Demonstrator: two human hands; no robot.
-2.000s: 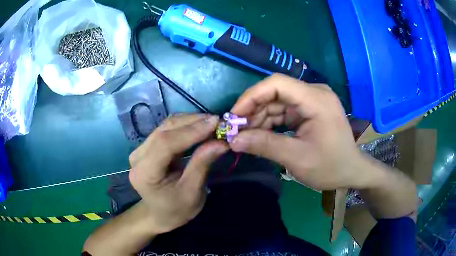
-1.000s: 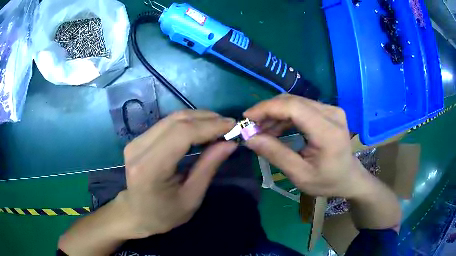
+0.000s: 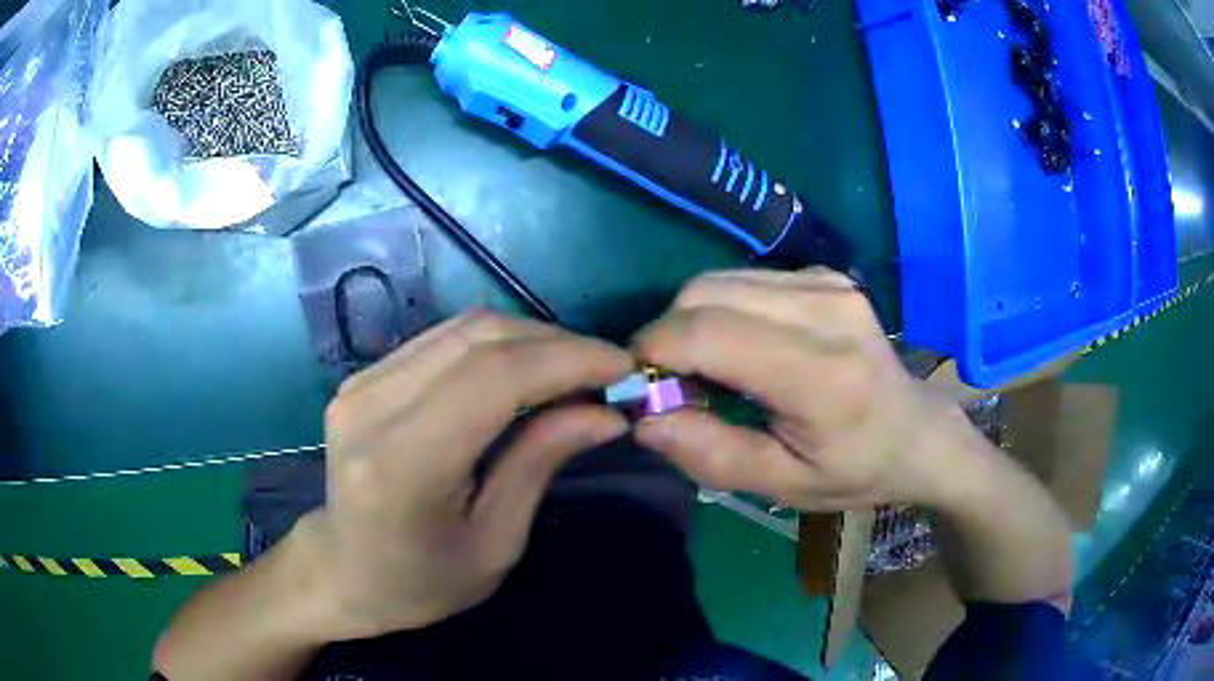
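A small pink plastic bracket (image 3: 667, 395) is held between both hands at the middle of the view. A pale grey-white piece (image 3: 624, 390) adjoins its left side, and a bit of gold metal shows at its top. My left hand (image 3: 466, 466) pinches the pale piece between thumb and forefinger. My right hand (image 3: 799, 393) pinches the pink bracket from the right. The fingertips hide part of the unit, and how the pieces join cannot be told.
A blue and black electric screwdriver (image 3: 639, 133) lies beyond the hands, its black cord (image 3: 446, 220) curving left. A white bag (image 3: 127, 166) holds screws (image 3: 226, 107). A dark flat pad (image 3: 313, 273) lies nearer. A blue tray (image 3: 939, 306) and cardboard box (image 3: 1085, 452) are at the right.
Both hands stay together around the small unit, which now sits slightly lower than a second ago. The pink bracket has turned, and the pale piece lies more level than its earlier slant.
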